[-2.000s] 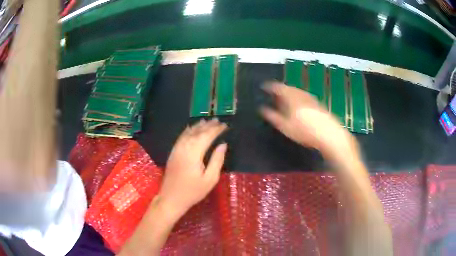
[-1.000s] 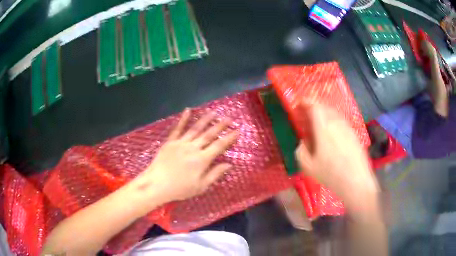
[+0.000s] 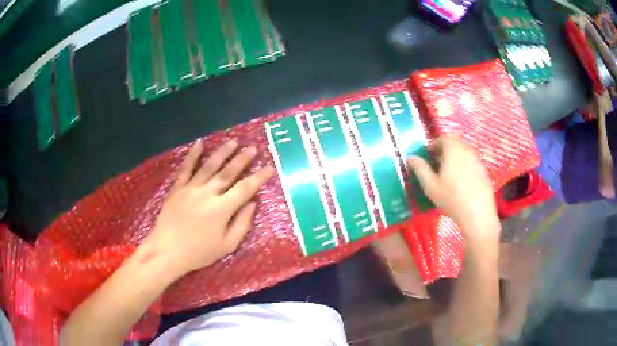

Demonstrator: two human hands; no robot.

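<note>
A green PCB panel of several joined strips [image 3: 333, 177] lies on the red bubble wrap [image 3: 230, 270], its white marks showing. My left hand [image 3: 206, 213] lies flat with fingers spread on the wrap, left of the panel, holding nothing. My right hand [image 3: 456, 182] is at the panel's right end, beside the thick folded red wrap [image 3: 480, 121]. The fingers of my right hand are bent and partly hidden, so I cannot tell whether they grip anything.
Overlapping green panels [image 3: 203, 44] and a two-strip piece [image 3: 57, 98] lie on the black surface [image 3: 325, 47] at the back left. A lit smartphone [image 3: 446, 10] is at the back. More panels [image 3: 524, 47] lie at the right, near another person's arm [image 3: 604, 142].
A panel now lies exposed on the wrap where only bare wrap showed before. The folded wrap sits further right. My left hand has moved left, and my right hand is lower at the fold.
</note>
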